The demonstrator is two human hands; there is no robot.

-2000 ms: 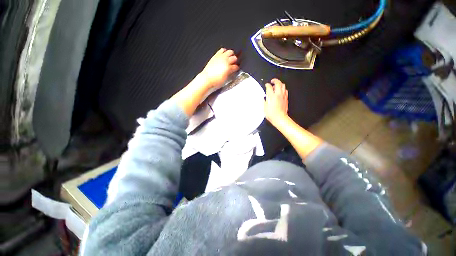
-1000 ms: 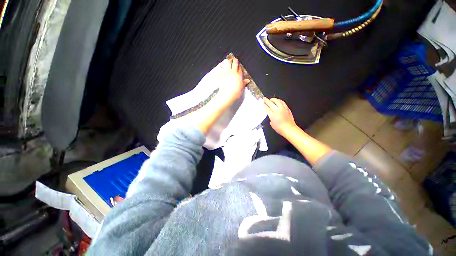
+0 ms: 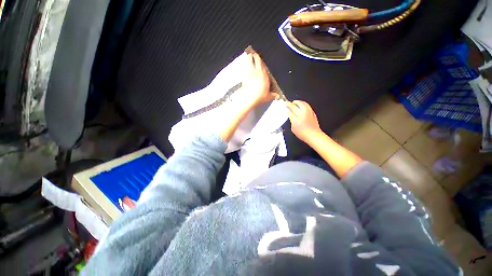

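Note:
A white garment piece (image 3: 213,99) with narrow mottled brown-grey strips lies on the black ribbed ironing table cover (image 3: 178,48). One strip runs along its upper right edge, another across its left part. My left hand (image 3: 258,81) lies on the piece beside the upper strip, its fingers near the top corner. My right hand (image 3: 303,119) grips the lower right end of that strip edge. White cloth hangs towards my body below. The steam iron (image 3: 321,33) with a tan handle rests beyond my right hand, touched by neither hand.
A blue and yellowish hose (image 3: 396,16) runs from the iron to the upper right. A blue plastic crate (image 3: 445,94) and white pieces (image 3: 480,27) are at the right. A cream drawer box with a blue front (image 3: 129,180) is at the lower left. A long grey padded board (image 3: 75,70) stands at the left.
Since two seconds ago, the piece has been spread out to the left and its strip edge turned diagonal. My left hand has come onto the cloth. Over the last second the hands barely moved.

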